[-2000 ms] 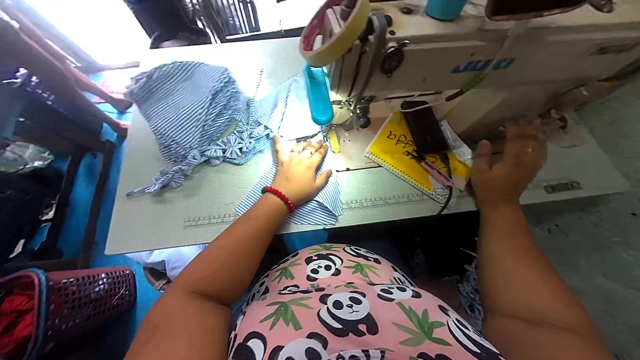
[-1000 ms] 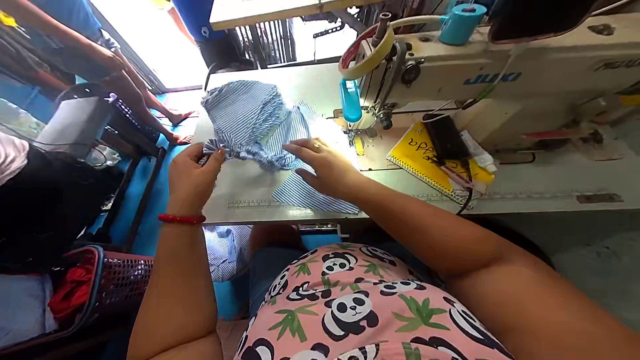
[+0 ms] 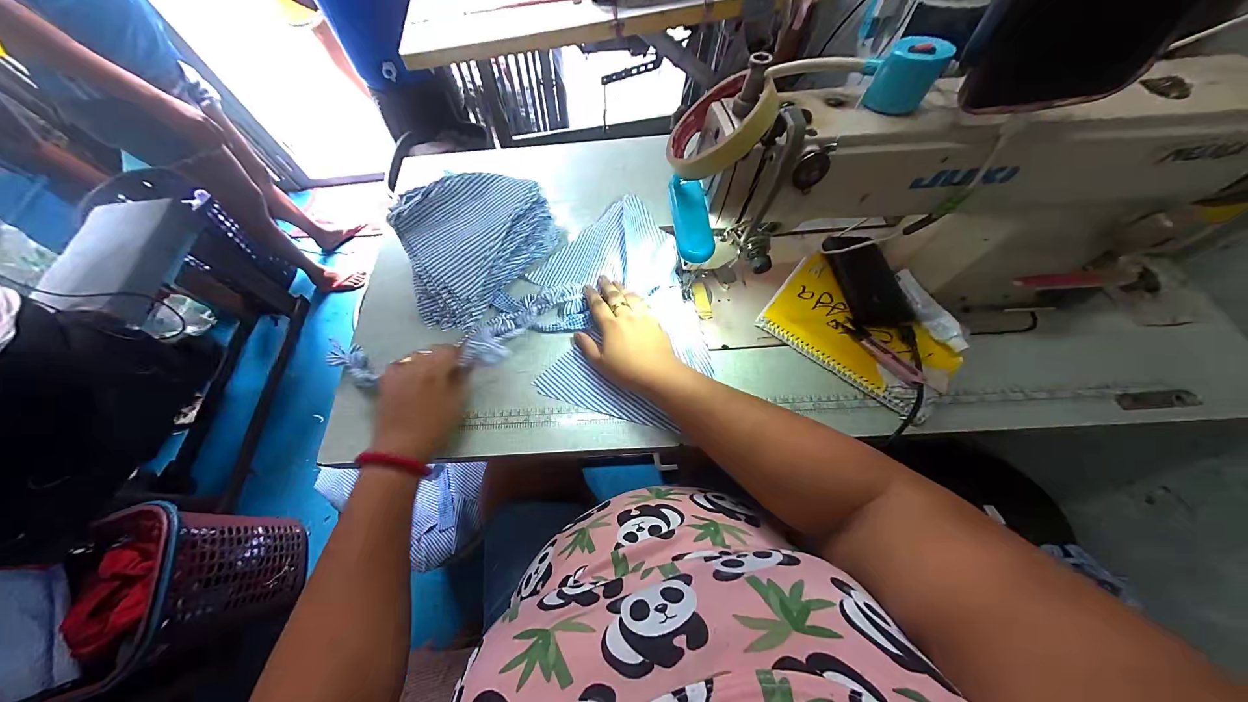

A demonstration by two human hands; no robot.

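Observation:
My left hand [image 3: 421, 398], slightly blurred, is closed around a gathered strip of blue-and-white striped fabric [image 3: 502, 331], whose tufted end pokes out to its left. With fingers spread, my right hand [image 3: 629, 336] presses on the strip and on a flat striped fabric piece [image 3: 609, 390] beneath. A stack of striped fabric pieces [image 3: 473, 239] lies behind my left hand. To the right of the flat piece stands the head of a white Juki sewing machine [image 3: 936, 175], its needle area lit. Whether my right fingers pinch the strip cannot be told.
A yellow spiral notebook [image 3: 809, 312] lies by the machine, with a black case [image 3: 868, 281] and thread snips [image 3: 887, 356] on it. A teal thread cone [image 3: 909, 76] tops the machine. A plastic basket [image 3: 239, 551] with red cloth stands lower left; another person's legs [image 3: 244, 175] are beyond the table.
My right hand has come from beside the notebook onto the fabric. My left hand has left the flat piece, taken hold of the strip and moved nearer the table's front edge. The view has shifted.

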